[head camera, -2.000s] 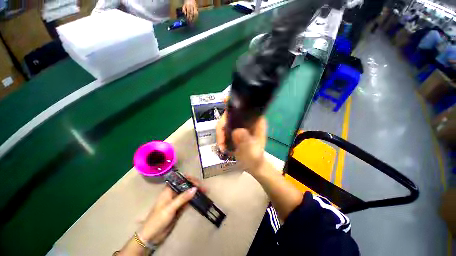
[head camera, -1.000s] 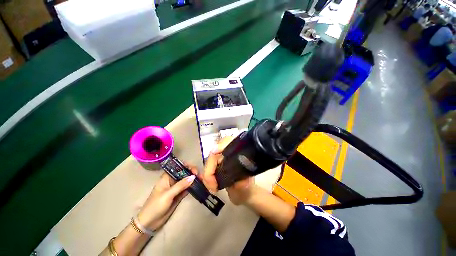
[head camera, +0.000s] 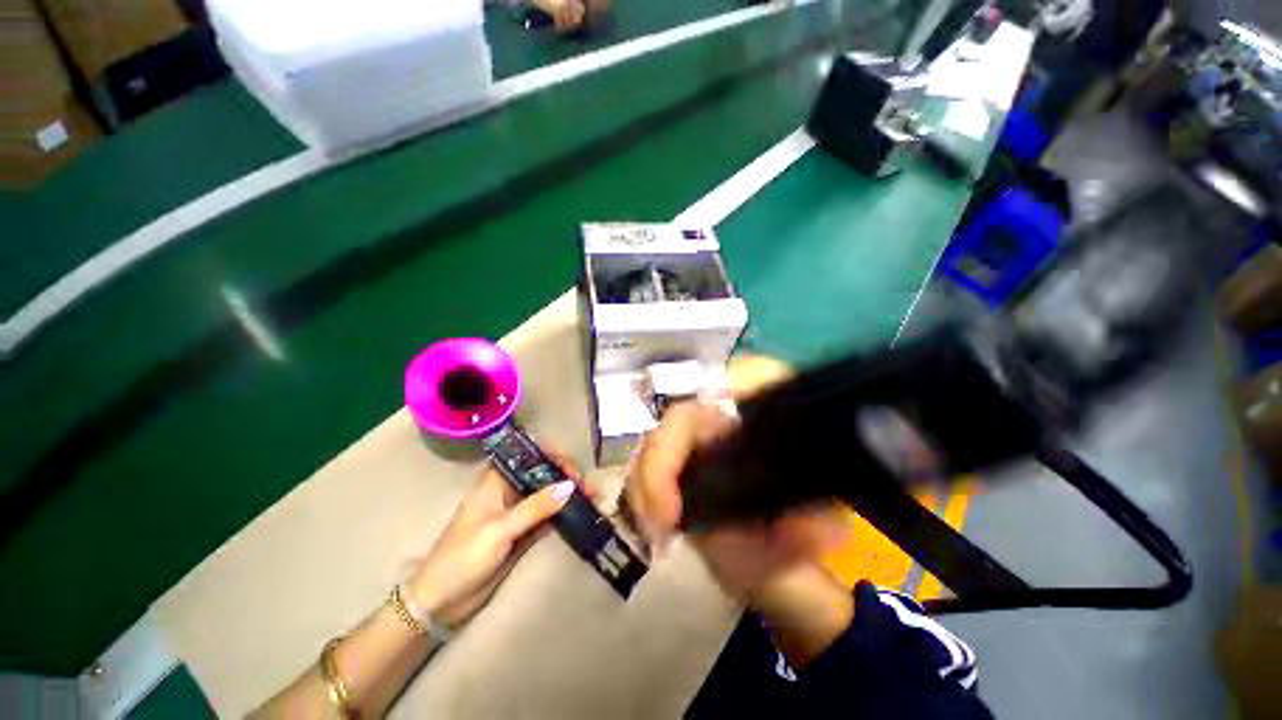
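Observation:
A hair dryer unit lies on the beige work board (head camera: 324, 563), its magenta ring (head camera: 463, 387) at the upper left and its open black handle (head camera: 570, 509) slanting down to the right. Small inner parts show in the handle. My left hand (head camera: 492, 542) holds the handle from the lower left, thumb on top. My right hand (head camera: 717, 499) grips the black electric screwdriver (head camera: 872, 429), tilted and motion-blurred, right of the handle. Its bit cannot be made out. The white screw feeder (head camera: 664, 317) stands behind my right hand, its lower front partly hidden.
A green conveyor belt (head camera: 338, 317) runs beyond the board. A white foam block (head camera: 359, 71) stands across it, near another person's hand (head camera: 565, 13). A dark box (head camera: 855, 116) stands farther along. A black trolley handle (head camera: 1125, 521) and blue stools (head camera: 1005, 242) are at the right.
Since one second ago, the screwdriver has swung from slanting up to lying flatter towards the right. The unit stays in my left hand. The view has shifted slightly.

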